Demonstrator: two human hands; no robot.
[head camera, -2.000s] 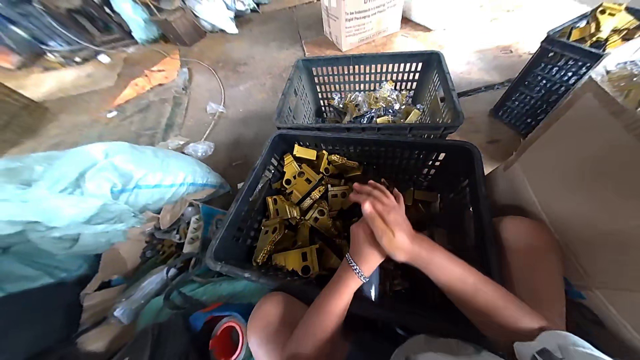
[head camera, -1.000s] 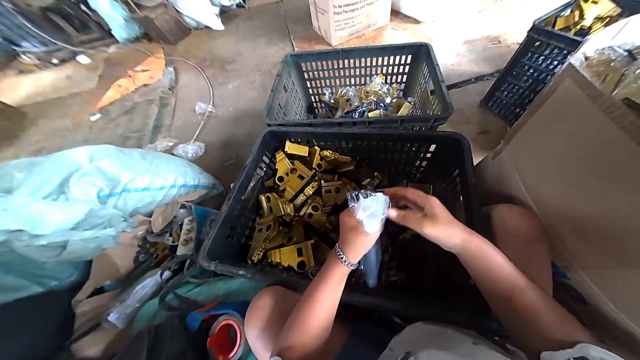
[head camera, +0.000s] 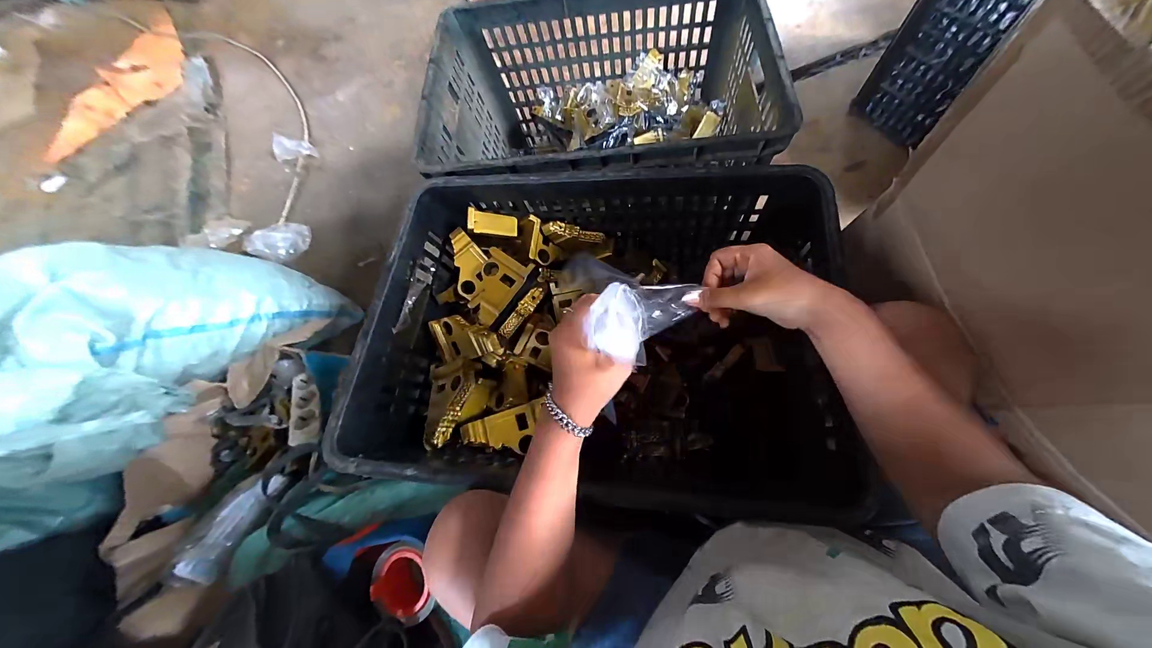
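Note:
My left hand (head camera: 589, 360), with a metal chain bracelet at the wrist, is closed around a bunch of clear plastic bags (head camera: 616, 322) over the near black plastic crate (head camera: 369, 360). My right hand (head camera: 756, 288) pinches the drawn-out end of the clear plastic between thumb and fingers. Gold-coloured moulded parts (head camera: 490, 283) lie loose in the crate's left half, below and left of my hands. Darker pieces lie in shadow at its right side. Behind it, a second plastic crate (head camera: 612, 166) holds gold parts in clear bags (head camera: 630, 103).
Pale blue-green sacks (head camera: 180, 297) lie at the left. A cardboard sheet or box side (head camera: 1035, 234) stands at the right, near another dark crate (head camera: 940, 72). A red-lined round object (head camera: 400, 585) sits by my left knee. A thin cable (head camera: 292, 99) runs across the floor.
Two seconds ago my hands were together over the crate. A white-looking bunch of plastic then showed in my left hand, and now my right hand has moved away, stretching clear plastic out from it.

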